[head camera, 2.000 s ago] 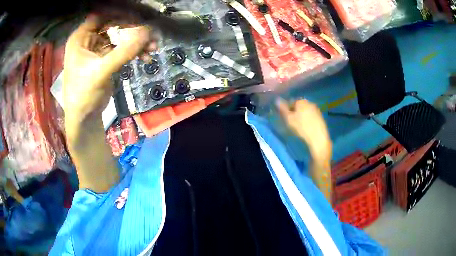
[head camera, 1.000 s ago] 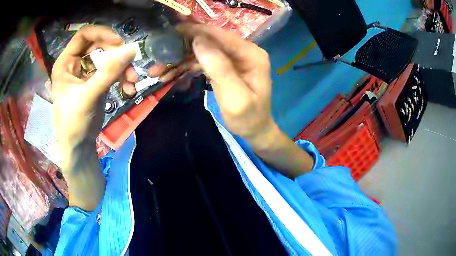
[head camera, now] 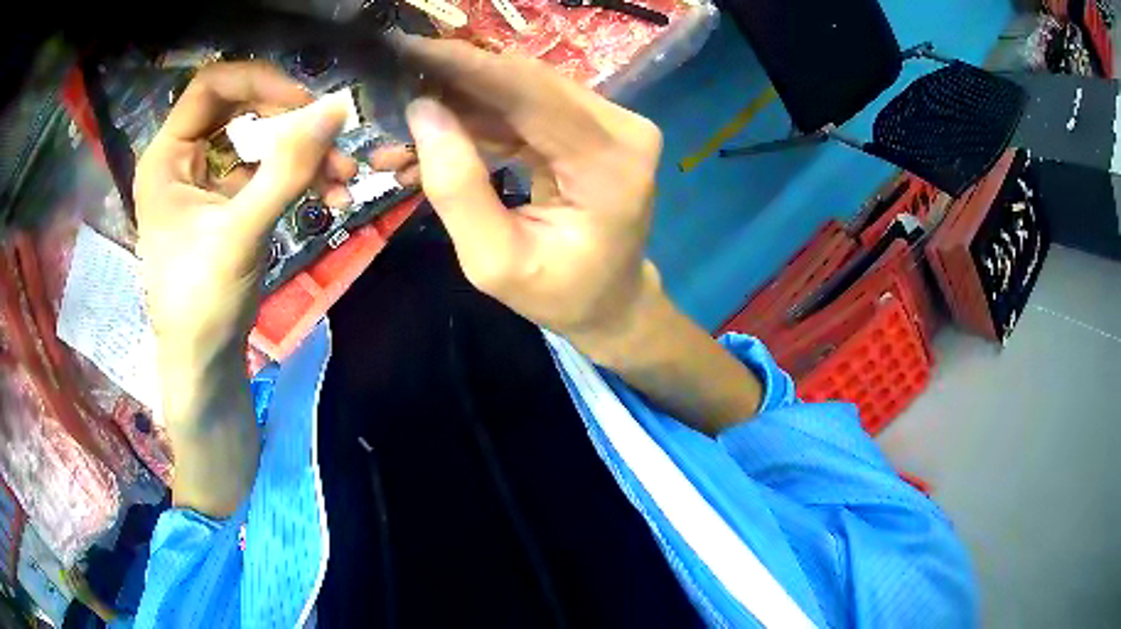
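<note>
My left hand is raised over the black parts tray, its thumb and fingers pinching a white paper label strip. A small gold-coloured part shows behind the strip, too unclear to name. My right hand is beside it, thumb and fingers curled towards the left hand. The area at its fingertips is dark and blurred, so I cannot tell what it holds. A round watch head lies in the black tray near its front edge. Another white strip lies close by. The hands hide much of the tray.
A red tray sits under the black one. A printed paper sheet lies left. A film-covered red tray with straps is at the back. A black chair and red trays stand on the right.
My right hand has come up from the right to meet my left hand. A grey round disc seen between the hands one second ago no longer shows clearly. The view has shifted right.
</note>
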